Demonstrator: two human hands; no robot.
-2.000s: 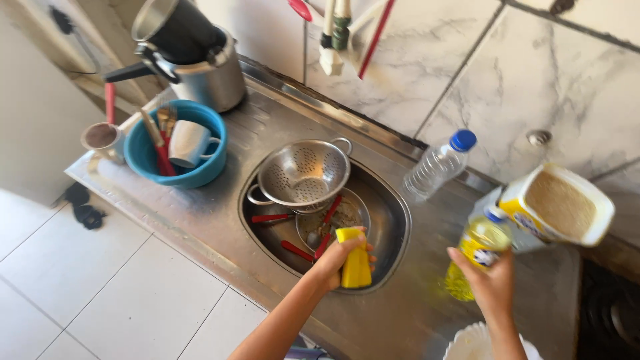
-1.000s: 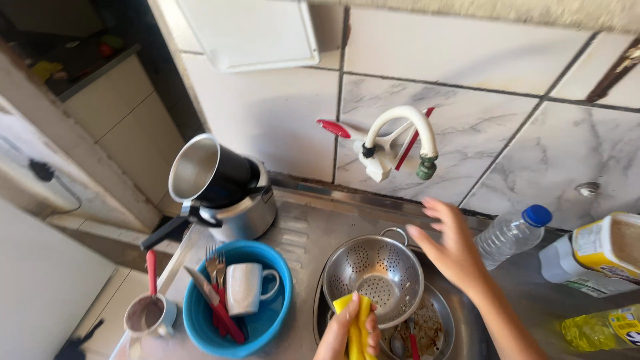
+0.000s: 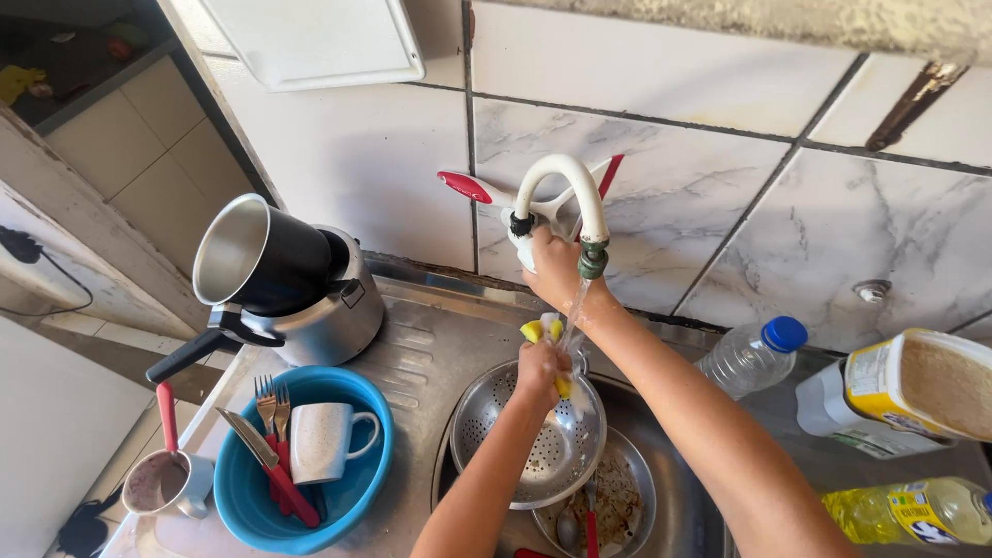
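My left hand (image 3: pixel 540 373) is closed around a yellow sponge (image 3: pixel 563 387) under water running from the white curved faucet (image 3: pixel 559 167). Below it, a metal colander (image 3: pixel 496 434) rests over the sink (image 3: pixel 694 496). My right hand (image 3: pixel 556 267) reaches behind the stream to the faucet's body, its fingers on the valve and partly hidden. Under the colander, a metal bowl (image 3: pixel 639 473) with food residue holds a spoon (image 3: pixel 568 527) and a red-handled utensil (image 3: pixel 592 531).
On the left stand a blue basin (image 3: pixel 225 496) with a mug (image 3: pixel 319 442) and cutlery, a cup (image 3: pixel 159 484), and a pressure cooker (image 3: pixel 360 310) with a black pot (image 3: pixel 271 263). At right are a plastic bottle (image 3: pixel 748 360), a tub (image 3: pixel 876 380) and a yellow detergent bottle (image 3: pixel 872 515).
My right hand has let go of the detergent bottle and moved to the faucet, where water now runs. My left hand has raised the sponge into the stream. The view has shifted.
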